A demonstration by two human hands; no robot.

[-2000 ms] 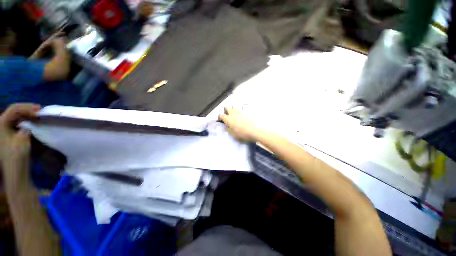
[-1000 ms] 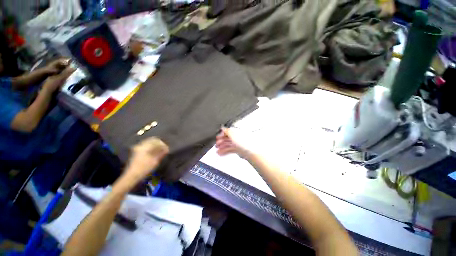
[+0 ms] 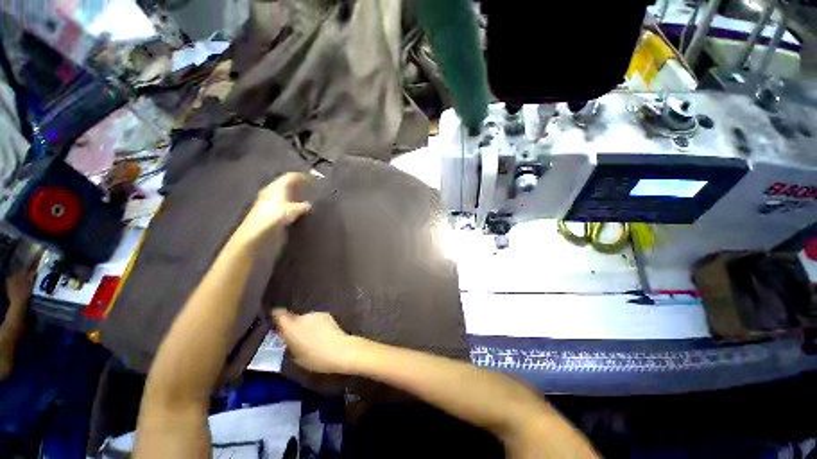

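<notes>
A brown-grey garment panel (image 3: 385, 260) lies on the white table, its right edge just left of the needle area of the sewing machine (image 3: 484, 179). My left hand (image 3: 285, 202) holds its far left edge. My right hand (image 3: 313, 341) is at its near left corner, fingers bent on the cloth; the fingertips are partly hidden. A second brown-grey panel (image 3: 193, 233) lies farther left, partly behind my left forearm. White cut pieces (image 3: 269, 426) show low at left, below the table edge.
Crumpled brown fabric (image 3: 331, 81) is piled behind the panels. Yellow scissor loops (image 3: 596, 235), a slim red and blue tool (image 3: 667, 294) and a brown scrap box (image 3: 757, 291) are at right. A measuring tape (image 3: 627, 360) runs along the front edge. Another person's arm shows at far left.
The white piece with the dark strip left both hands and is no longer held. A brown panel has moved right, towards the needle, with my hands at its left side. The view has turned right.
</notes>
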